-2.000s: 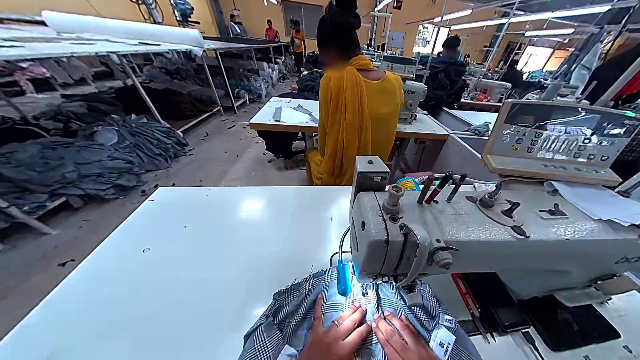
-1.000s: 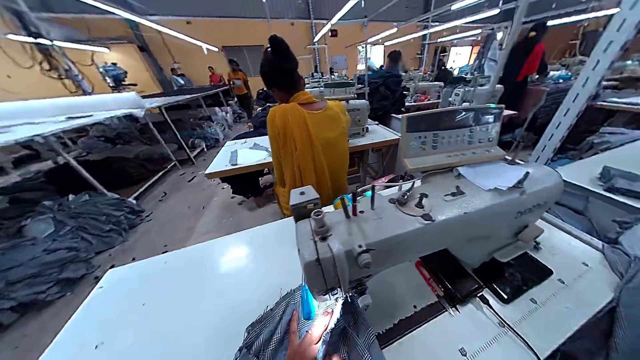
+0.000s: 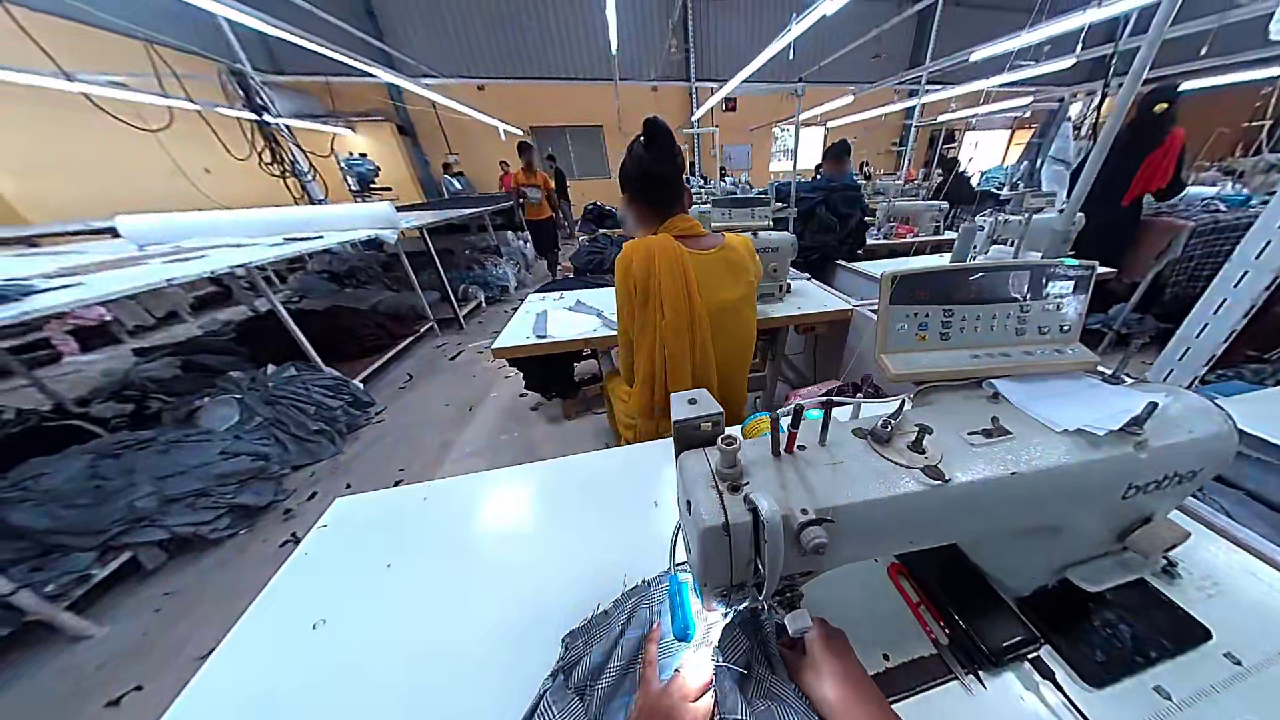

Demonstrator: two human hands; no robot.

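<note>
A Brother industrial sewing machine (image 3: 960, 490) stands on the white table, its needle area low at its left end. Grey checked fabric (image 3: 610, 640) lies bunched under and in front of that end. My left hand (image 3: 675, 685) rests on the fabric, fingers spread, just below a small blue lamp (image 3: 681, 606) that lights it. My right hand (image 3: 835, 672) is at the fabric's right side, beside the needle area, fingers bent near a small white piece (image 3: 798, 622); whether it grips anything is unclear. The needle and presser foot are mostly hidden.
Red-handled tweezers (image 3: 930, 620) and dark phone-like objects (image 3: 1115, 625) lie right of my right hand. A control panel (image 3: 985, 315) and folded white paper (image 3: 1075, 400) sit atop the machine. A person in yellow (image 3: 690, 310) sits ahead. Piled garments (image 3: 180, 470) lie at left.
My right hand, earlier flat on the fabric beside the left one, is now at the fabric's right side near the machine head. The view has swung about between frames.
</note>
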